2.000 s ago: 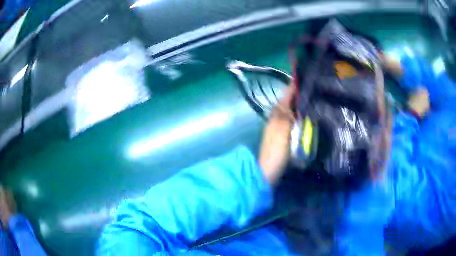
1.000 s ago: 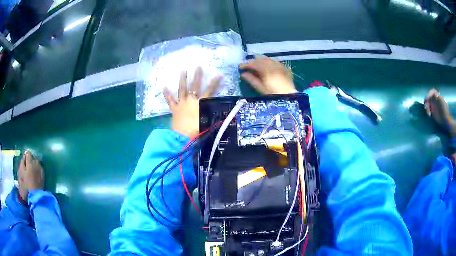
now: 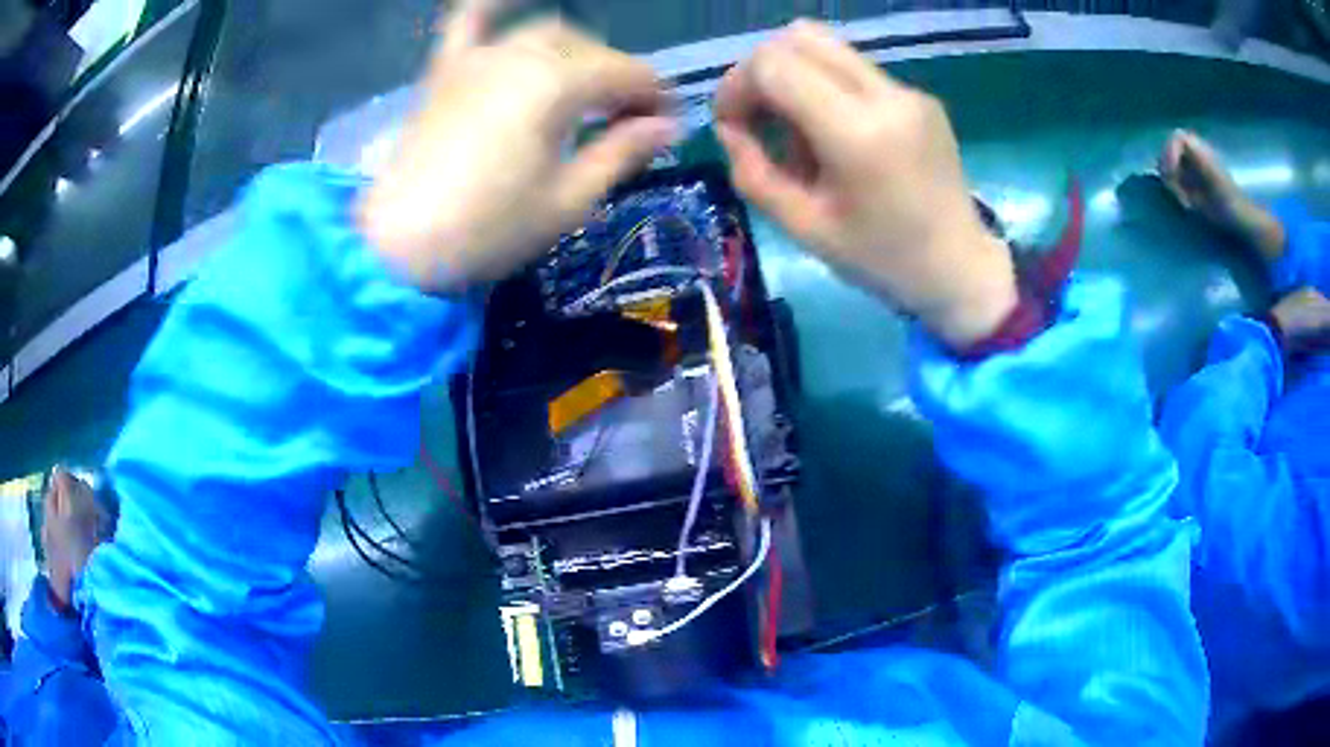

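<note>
A black unit (image 3: 584, 489) lies open in front of me, tilted slightly. A blue circuit board (image 3: 642, 241) is at its far end and a wire harness (image 3: 729, 394) runs down its right side. My left hand (image 3: 511, 146) and my right hand (image 3: 861, 175) are raised over the far end, fingertips pinched and facing each other with a small gap. Both are slightly blurred. I cannot tell whether something thin is between the fingertips. My left hand and sleeve hide the unit's far left corner.
Part of the pale plastic bag (image 3: 358, 134) shows behind my left hand. Dark wires (image 3: 372, 533) loop out left of the unit. Another person's hand (image 3: 70, 533) is at the far left. Another hand (image 3: 1211, 183) is at the right. Pale edging (image 3: 861, 32) crosses the far side.
My left hand has lifted off the bag, and my right hand has left the bag's edge. Both now meet above the unit. The unit appears lower and further left in the view.
</note>
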